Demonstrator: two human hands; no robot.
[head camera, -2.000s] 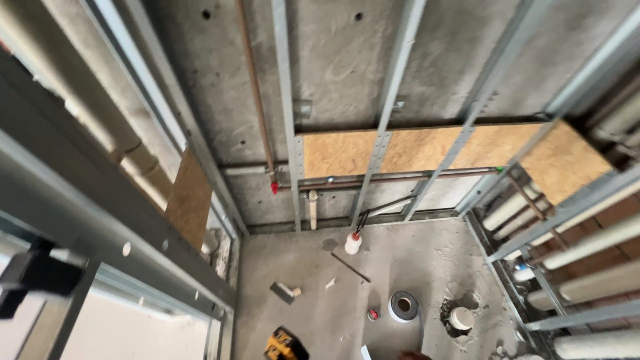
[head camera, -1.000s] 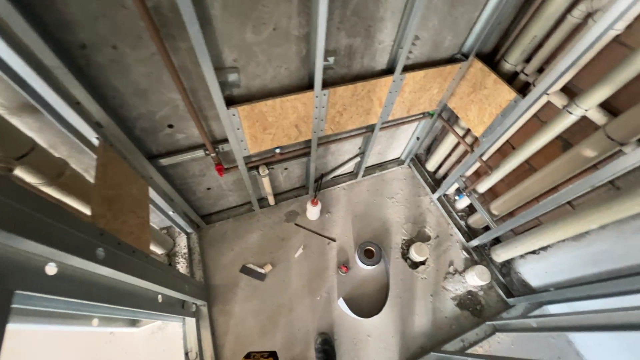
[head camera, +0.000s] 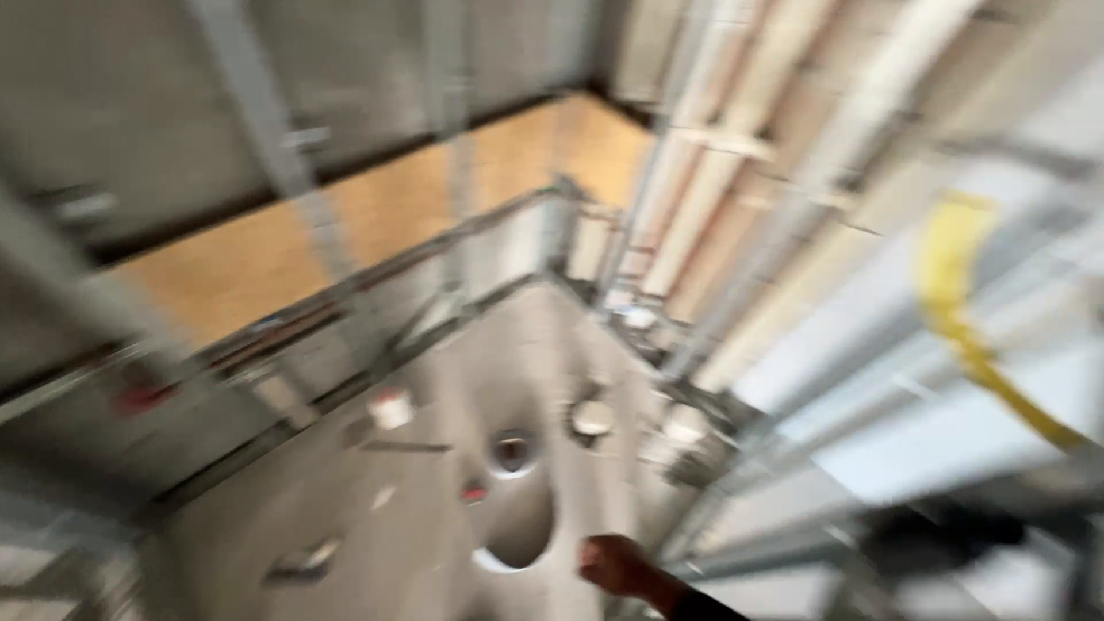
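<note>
My right hand shows at the bottom, right of centre, below a dark sleeve cuff. It is blurred and looks curled; whether anything is in it cannot be told. Left of it on the concrete floor lies a roll of tape or strip material with a loose curved end. A small red item lies beside the roll. Farther left are a white bottle with a reddish top, a thin dark rod and a flat tool, perhaps a scraper or brush. My left hand is out of view.
Metal studs and OSB strips line the concrete wall. Capped pipe stubs rise from the floor. Pale pipes run along the right side, where a yellow strap or tape hangs near metal framing. A blurred dark object is at lower right.
The view has swung to the right. My right hand has come into view at the bottom, and the yellow strip and dark object now show at the right.
</note>
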